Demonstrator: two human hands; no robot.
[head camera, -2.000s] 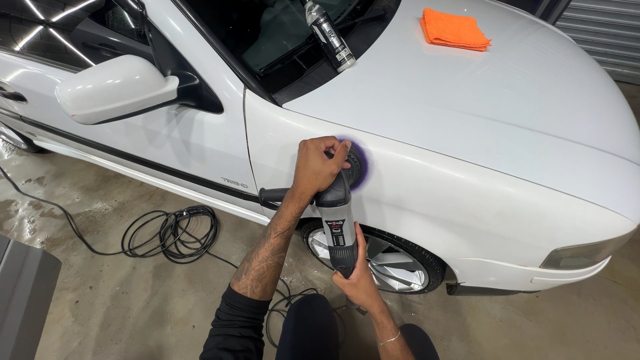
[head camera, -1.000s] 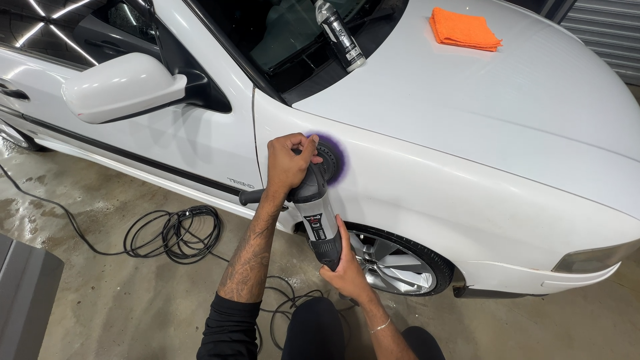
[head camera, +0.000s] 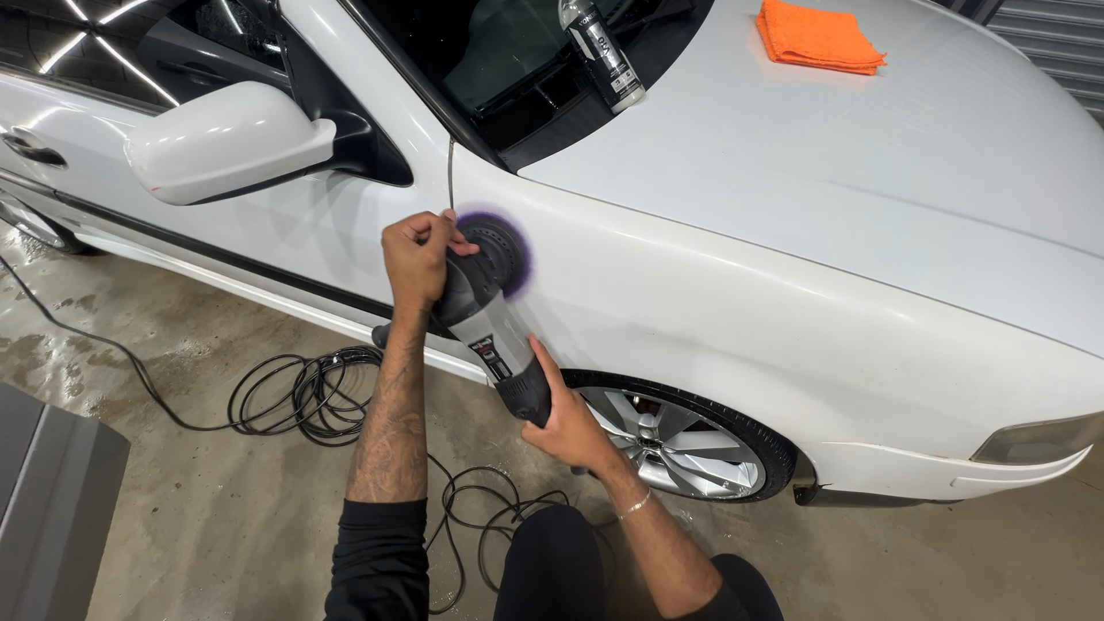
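Note:
A corded car polisher (head camera: 490, 332) with a purple pad (head camera: 521, 250) lies against the front fender (head camera: 655, 302) of a white car, near the door seam. My left hand (head camera: 423, 254) is on the polisher's head, its fingers bent over the top beside the backing plate; part of its grip is hidden. My right hand (head camera: 569, 423) is closed around the dark rear end of the tool body, above the front wheel (head camera: 673, 440). The side handle (head camera: 380, 335) sticks out left, behind my left forearm. The pad's edge looks blurred.
A bottle (head camera: 604, 60) rests at the windshield's base, and a folded orange cloth (head camera: 819, 39) lies on the hood. The side mirror (head camera: 228, 142) juts out at left. Black cable (head camera: 310, 397) is coiled on the floor near my legs. A grey cabinet-like object (head camera: 60, 500) stands at lower left.
The polisher, with both hands on it, has moved left along the fender toward the door seam. Its body now slants more, with the rear end toward the lower right.

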